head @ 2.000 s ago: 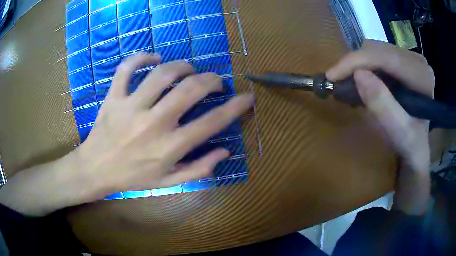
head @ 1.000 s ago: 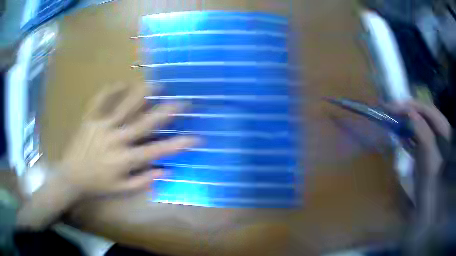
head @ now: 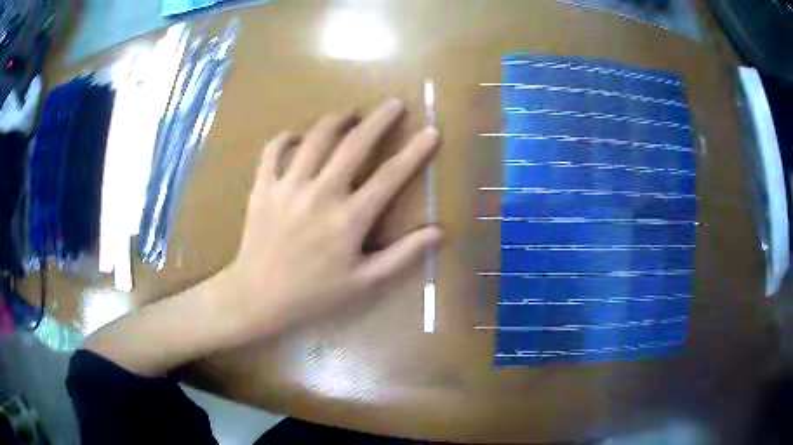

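A blue cell sheet (head: 600,209) lies right of centre on the brown mat, with thin tabbing ribbon ends sticking out past its left edge. A silvery bus ribbon (head: 429,308) lies upright in the view, a little left of those ends and apart from them. My left hand (head: 339,200) is flat, fingers spread, with index fingertip and thumb tip on the bus ribbon, pressing it to the mat. My right hand is out of the picture, and no soldering iron shows.
On the left lie a loose bundle of silvery bus ribbon stock (head: 187,143), white strips (head: 130,156) and a dark blue cell string stack (head: 69,169). A white bar-like edge (head: 765,174) stands at the right. The brown mat (head: 348,374) reflects a lamp at the top.
The view has swung left, so the sheet appears further right. My left hand has left the sheet and now touches a bus ribbon. My right hand with the soldering iron has gone out of view.
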